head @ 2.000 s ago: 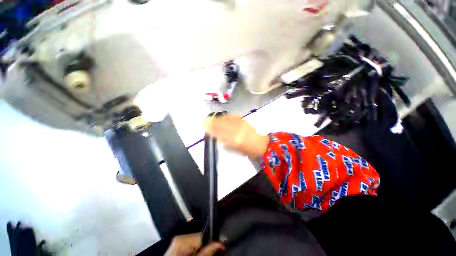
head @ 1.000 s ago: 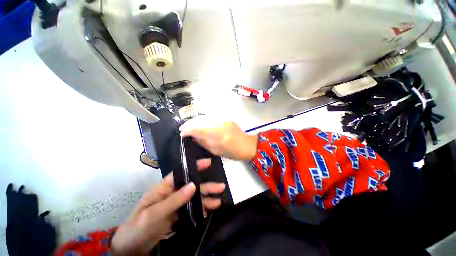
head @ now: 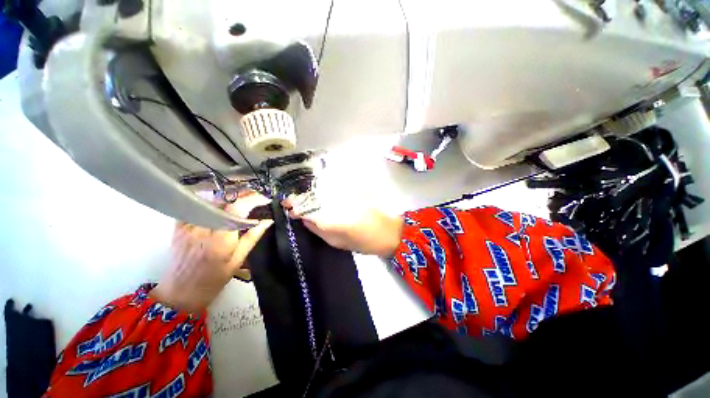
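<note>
A black fabric panel [head: 339,288] lies below the needle area and trails towards my dark apron. A zipper [head: 302,284] with a shiny, rope-like line of teeth runs down its middle. The presser foot and needle [head: 274,193] are small at the panel's top end, partly hidden by my fingertips. My left hand [head: 206,256] presses on the panel's left edge beside the foot. My right hand [head: 350,229] has its fingertips on the panel just right of the zipper, at the foot. Both hands are overexposed in places.
The pale sewing machine [head: 358,70] spans the top, with a ribbed cream knob [head: 268,130]. Red-and-white snips [head: 411,158] lie on the bed. A tangled black zipper bundle [head: 615,190] is at right. Black cut pieces [head: 29,350] lie at lower left. Faint writing marks the table.
My left hand has moved up from the lower part of the panel to its left edge by the foot. My right hand stays near the foot. The view has shifted closer to the machine head.
</note>
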